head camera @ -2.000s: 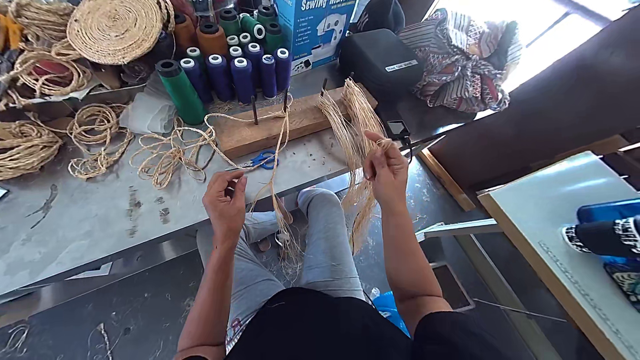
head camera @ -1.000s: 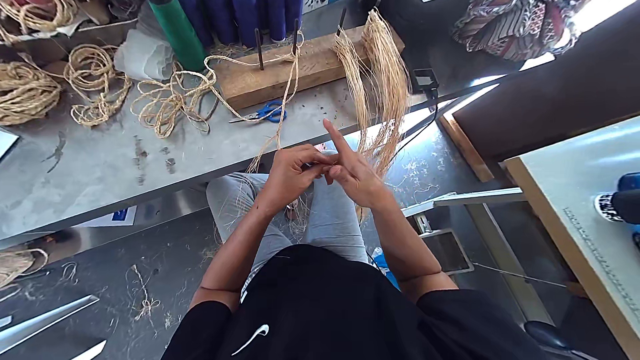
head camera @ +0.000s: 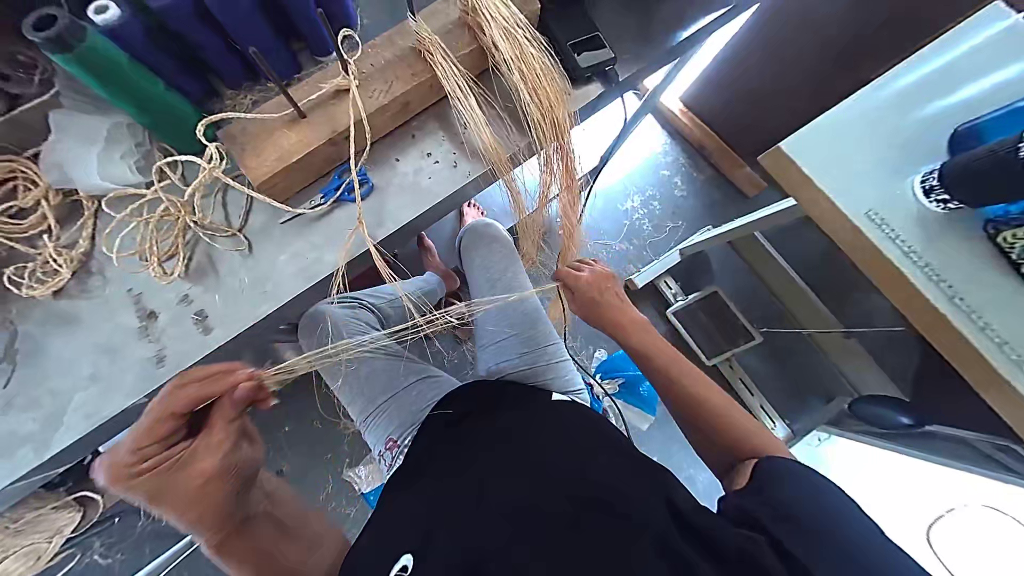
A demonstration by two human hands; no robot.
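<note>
A thin bundle of pale plant fibres (head camera: 392, 332) stretches across my lap. Its left end is pinched in my left hand (head camera: 200, 448), which is slightly blurred, and my right hand (head camera: 596, 296) closes on its other end. Beyond them, a twisted fibre cord (head camera: 358, 160) is looped over a metal rod (head camera: 332, 40) of a wooden block (head camera: 320, 128) and hangs down in loose ends over the table edge. Two hanks of loose fibre (head camera: 520, 88) hang from the block's right part, the longer reaching down near my right hand.
Blue-handled scissors (head camera: 348, 186) lie in front of the block on the grey table (head camera: 240, 296). Coiled cords (head camera: 180, 204) lie to the left, below a green thread cone (head camera: 120, 80) and blue cones (head camera: 240, 32). A second table (head camera: 904, 184) stands at right; a black cable (head camera: 592, 184) hangs near my right hand.
My hands, close together a second ago, have moved wide apart, with the fibre bundle now stretched between them. The view has moved closer to the block.
</note>
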